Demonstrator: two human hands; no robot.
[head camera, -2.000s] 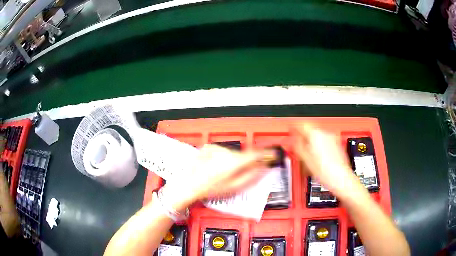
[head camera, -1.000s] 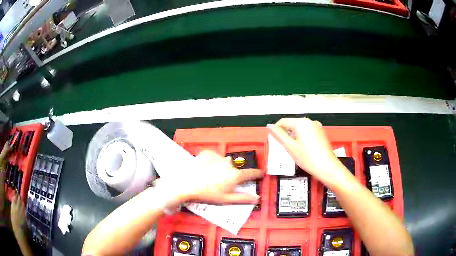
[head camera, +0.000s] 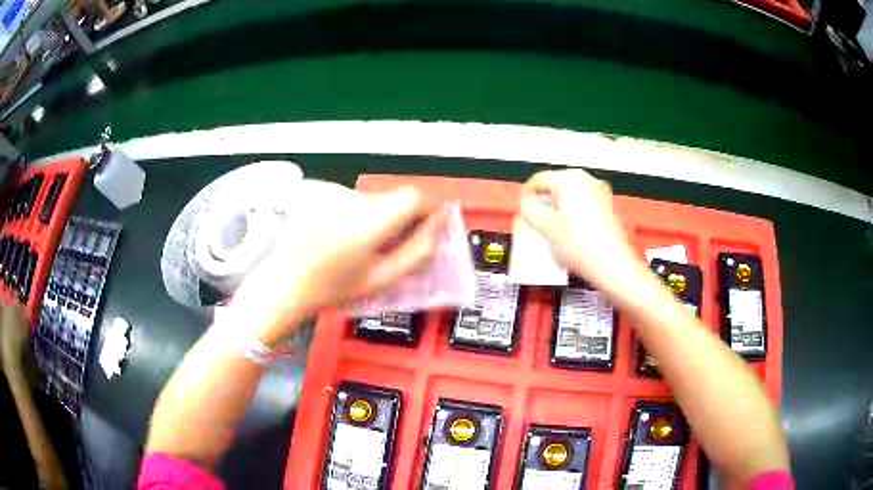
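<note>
The red foam tray (head camera: 517, 381) holds black units with gold round marks, such as this device (head camera: 486, 304). My left hand (head camera: 335, 244), blurred, holds the pinkish-white end of the label strip (head camera: 426, 278) over the tray's left part. My right hand (head camera: 572, 220) pinches a small white label (head camera: 536, 256) above the tray's upper middle, beside a device (head camera: 584, 325) whose top is covered. The label roll (head camera: 230, 239) stands left of the tray, partly behind my left hand.
The green conveyor belt (head camera: 431, 86) runs beyond a white edge strip (head camera: 383, 142). At left are a white block (head camera: 119, 178), a compartment sheet (head camera: 77, 301), a crumpled white scrap (head camera: 114, 346), another red tray (head camera: 59, 215) and another person's arm (head camera: 29, 402).
The view has shifted, showing more of the tray's lower row. My left hand has lifted the strip end off the left devices. My right hand still holds the label near the same device.
</note>
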